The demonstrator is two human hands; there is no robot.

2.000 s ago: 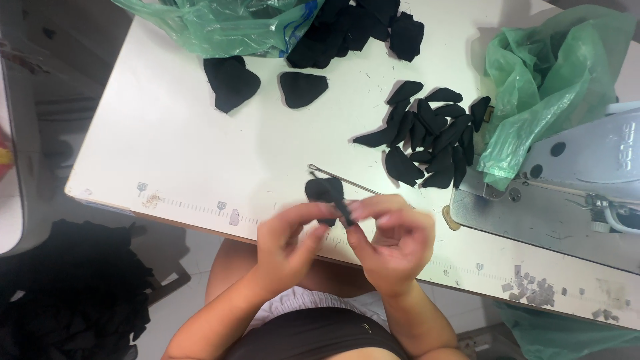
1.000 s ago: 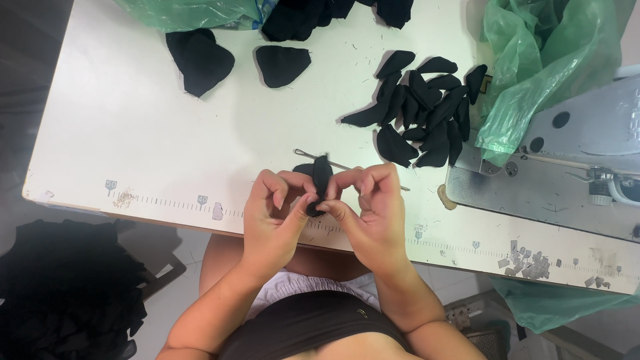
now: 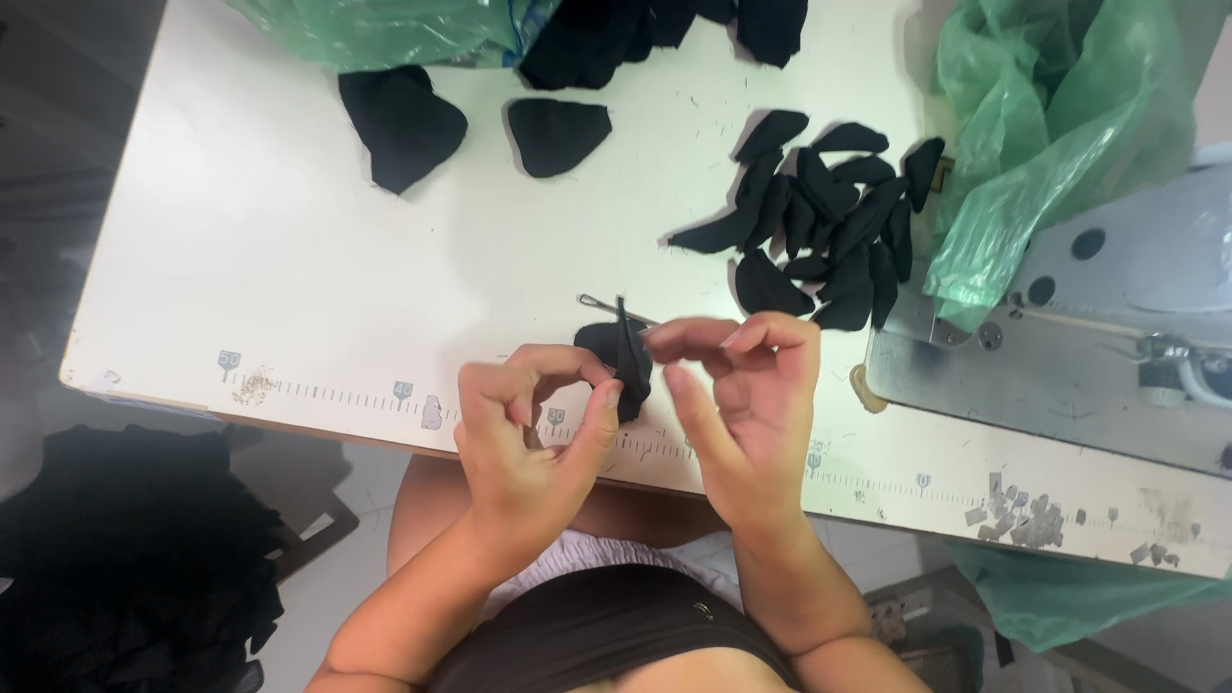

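Observation:
My left hand (image 3: 539,433) pinches a small folded black fabric piece (image 3: 630,361) between thumb and forefinger. Beside it, to the right, my right hand (image 3: 751,414) has its thumb and fingers apart; whether a fingertip touches the cloth is unclear. Under the held piece lies another dark fabric part (image 3: 595,337), partly covered. A thin metal rod with a looped end (image 3: 592,301) rests on the table just beyond, its other end hidden behind my right hand. Farther right is a pile of curved, sewn black pieces (image 3: 837,212). Flat black fabric pieces (image 3: 558,138) (image 3: 404,125) lie at the upper left.
The white table (image 3: 269,241) has a printed ruler along its near edge. A sewing machine (image 3: 1088,327) stands at the right, with a green plastic bag (image 3: 1049,144) against it. Another green bag (image 3: 385,29) and stacked black fabric (image 3: 587,43) are at the back. Dark cloth (image 3: 135,549) is heaped lower left.
Both hands were together on the black piece a second ago; now my right fingers have opened and moved off to the right, while my left hand keeps its pinch. The piece stands folded more upright.

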